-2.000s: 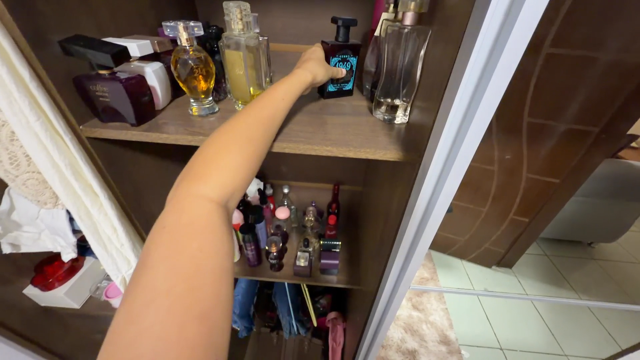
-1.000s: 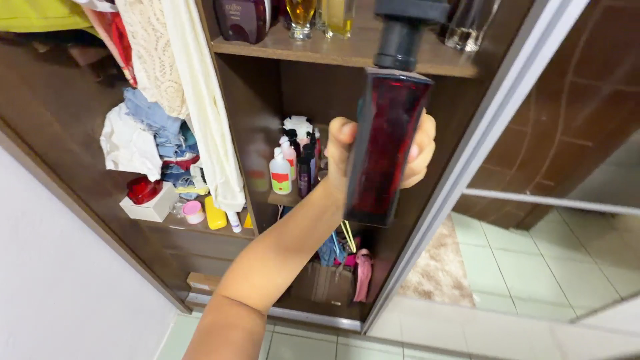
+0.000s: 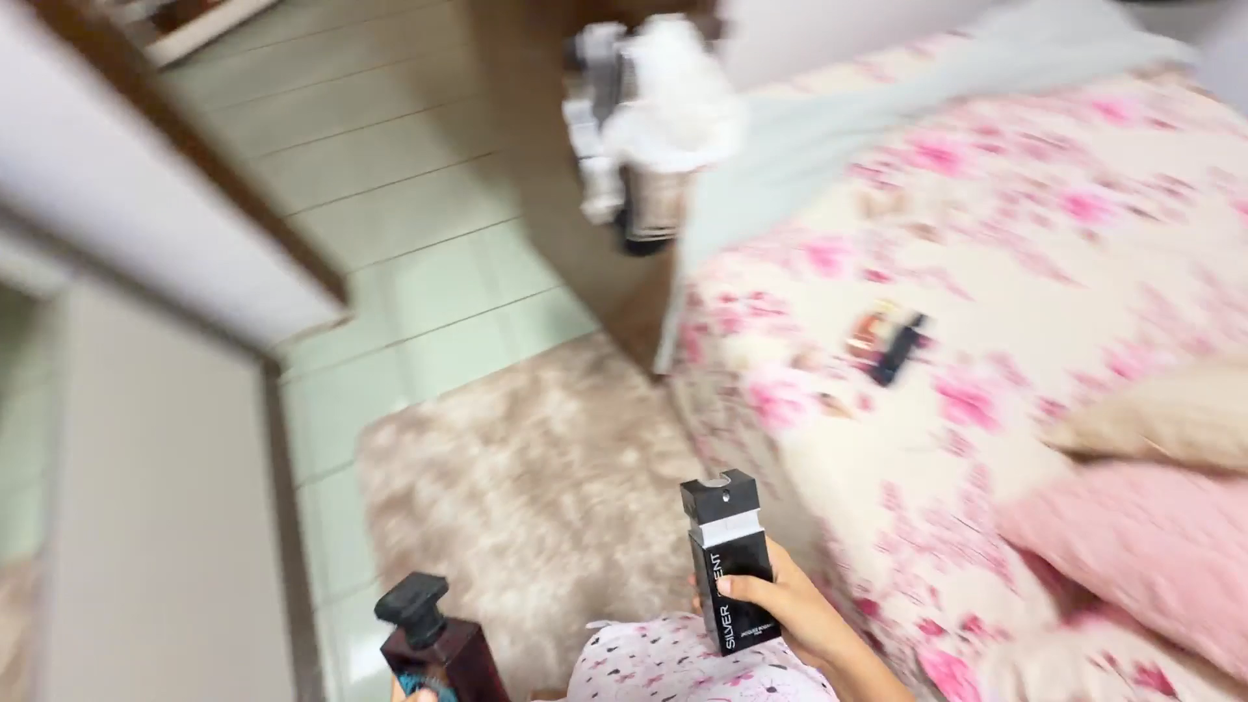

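Note:
At the bottom left, my left hand (image 3: 419, 694) is mostly cut off by the frame edge; its fingers are on a dark red glass perfume bottle (image 3: 453, 653) with a black cap and a blue design. To the right, my right hand (image 3: 780, 600) grips a black, box-shaped perfume bottle (image 3: 736, 585) with a silver band and pale lettering, held upright with a slight tilt. On the bed lie a small dark bottle (image 3: 899, 349) and, beside it, an amber and gold bottle (image 3: 868, 330), both blurred.
A bed (image 3: 994, 253) with a pink floral sheet fills the right side, with a pink pillow (image 3: 1141, 556) and a beige pillow (image 3: 1160, 414). A beige rug (image 3: 507, 487) covers floor tiles. Blurred white items (image 3: 673, 97) stand beyond the bed corner.
The view has swung from the shelves to the bed. My left hand took the dark red bottle off the shelf and is now low at the left. My right hand has come into view.

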